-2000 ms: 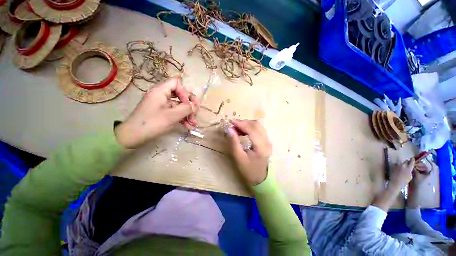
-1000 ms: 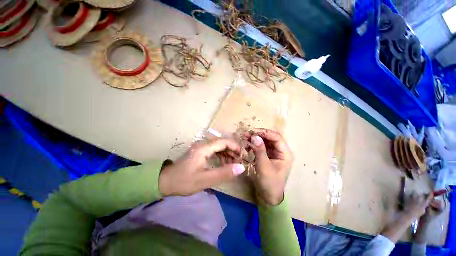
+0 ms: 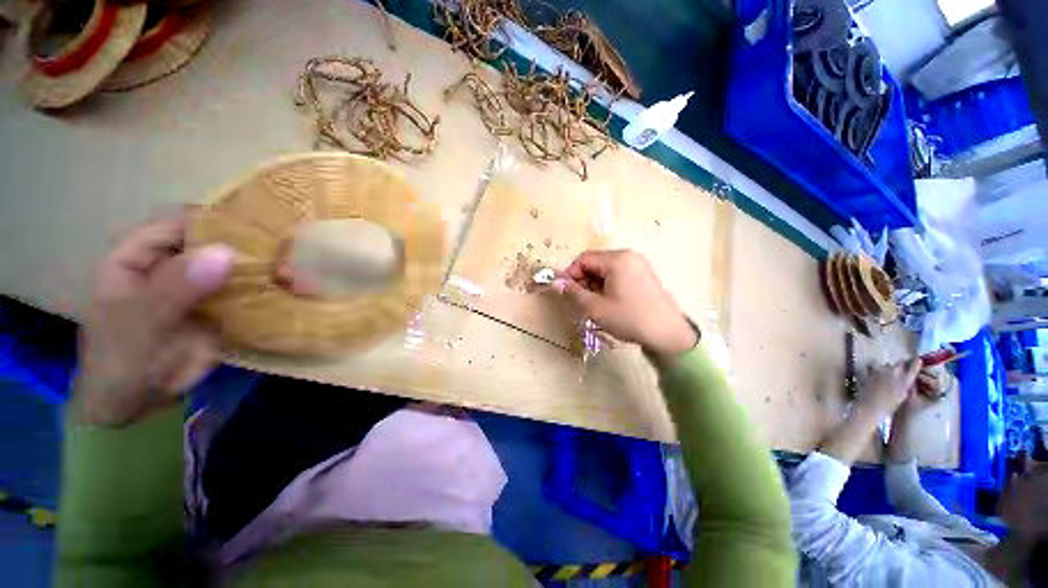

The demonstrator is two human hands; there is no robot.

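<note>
My left hand (image 3: 155,316) grips the left edge of a straw hat brim ring (image 3: 402,213) and holds it up above the table, its ribbed face toward me. The ring and hand are a little blurred. My right hand (image 3: 626,301) is over the cardboard glue pad (image 3: 488,241), thumb and fingertips pinched together at a small whitish blob of glue (image 3: 544,277) with brown specks around it. A tiny pale-tipped thing seems to be between the fingertips, too small to name surely.
Red-banded straw hats (image 3: 81,57) lie at upper left. Brown cord piles (image 3: 540,115) and a white glue bottle (image 3: 657,120) lie along the far side. A blue crate (image 3: 804,126) holds dark curved parts. At right are stacked rings (image 3: 856,287) and another person's hands (image 3: 902,385).
My left hand has moved away left and now holds a straw ring. My right hand has moved from the cord work near the front edge to the glue spot.
</note>
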